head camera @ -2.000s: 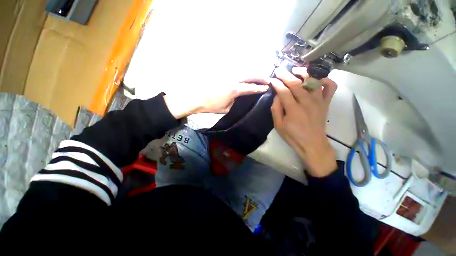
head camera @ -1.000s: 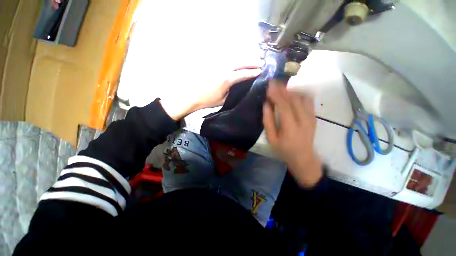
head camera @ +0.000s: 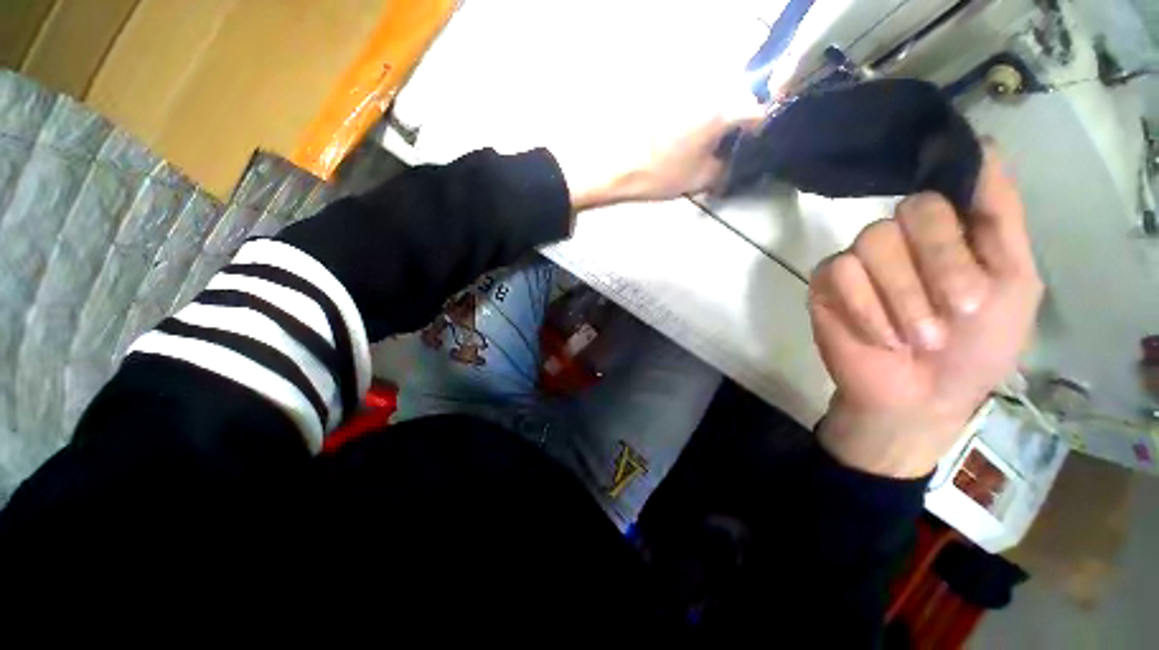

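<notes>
A black fabric piece is stretched between my two hands, raised in front of the sewing machine. My left hand grips its left end; the fingertips are partly hidden by the cloth and bright light. My right hand is raised with curled fingers and pinches the right end between thumb and forefinger. The needle area is mostly hidden behind the fabric. A blue strip shows at the top, near the machine head; I cannot tell what it is. The scissors are not visible.
The white table's ruler-marked front edge runs above my lap in printed jeans. Cardboard with orange tape and quilted grey covering lie at the left. A small tray is at the table's right end.
The fabric has come away from the needle area and is now held up between both hands. My right hand has moved right and up and taken hold of its end. The view has shifted.
</notes>
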